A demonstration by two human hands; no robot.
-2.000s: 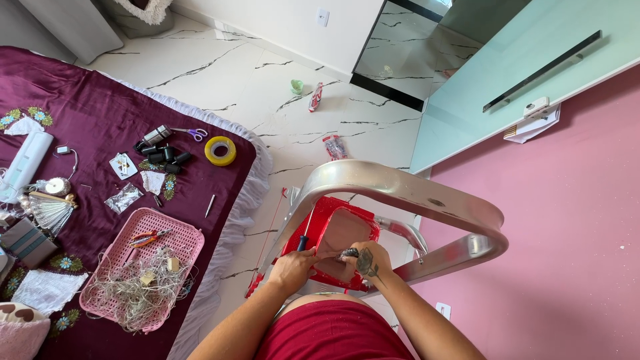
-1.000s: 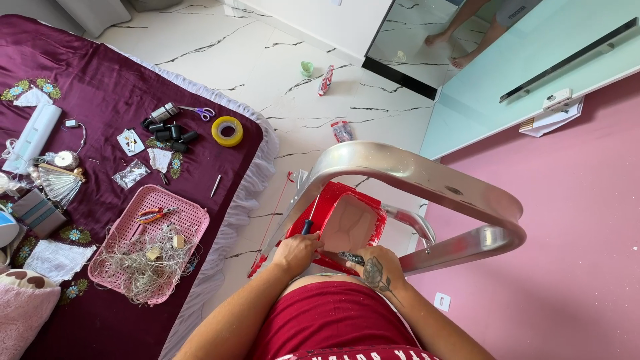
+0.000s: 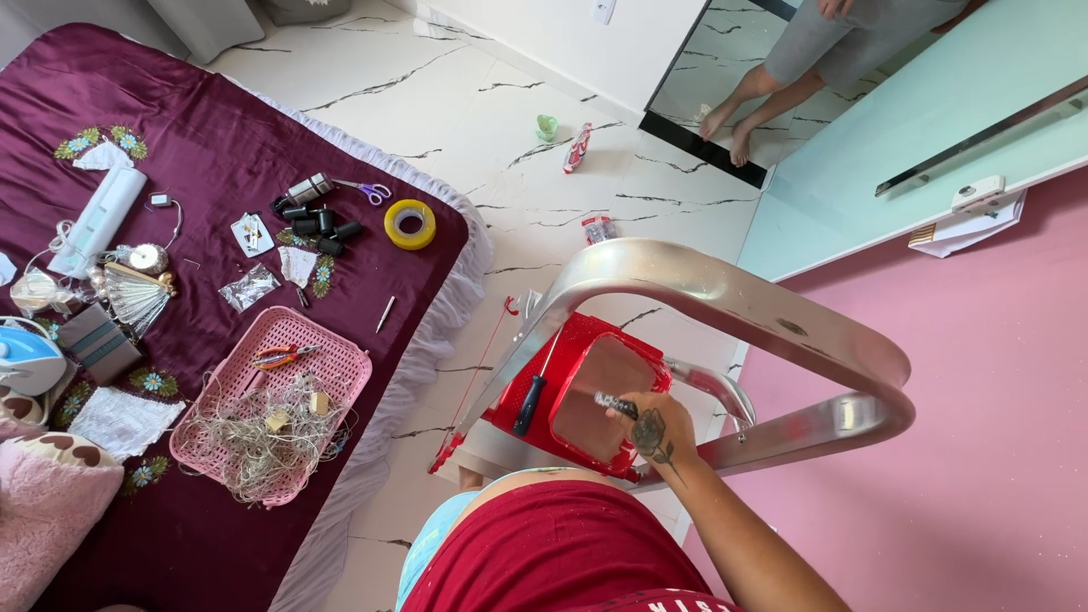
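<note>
My right hand [image 3: 656,427] is closed around a small dark cylindrical thing with a whitish tip [image 3: 615,405]; its kind cannot be told. The hand is over the ladder's red top tray [image 3: 544,365], whose recessed part looks brownish. A screwdriver [image 3: 530,406] with a dark blue handle lies on the tray's left side, its shaft pointing up and right. The metal hoop rail [image 3: 714,285] of the stepladder arches above the tray. My left hand is out of view.
A bed with a burgundy cover [image 3: 204,561] stands at left, bearing a pink basket [image 3: 361,374] of tangled wires, pliers [image 3: 280,356], yellow tape [image 3: 410,224] and scissors [image 3: 371,192]. A pink wall [image 3: 960,382] is at right. Wrappers lie on the floor. Another person's legs [image 3: 752,98] show in the mirror.
My left hand was near the screwdriver handle and has left the view. My right hand has moved up over the tray's recess. More of the person's legs now show in the mirror.
</note>
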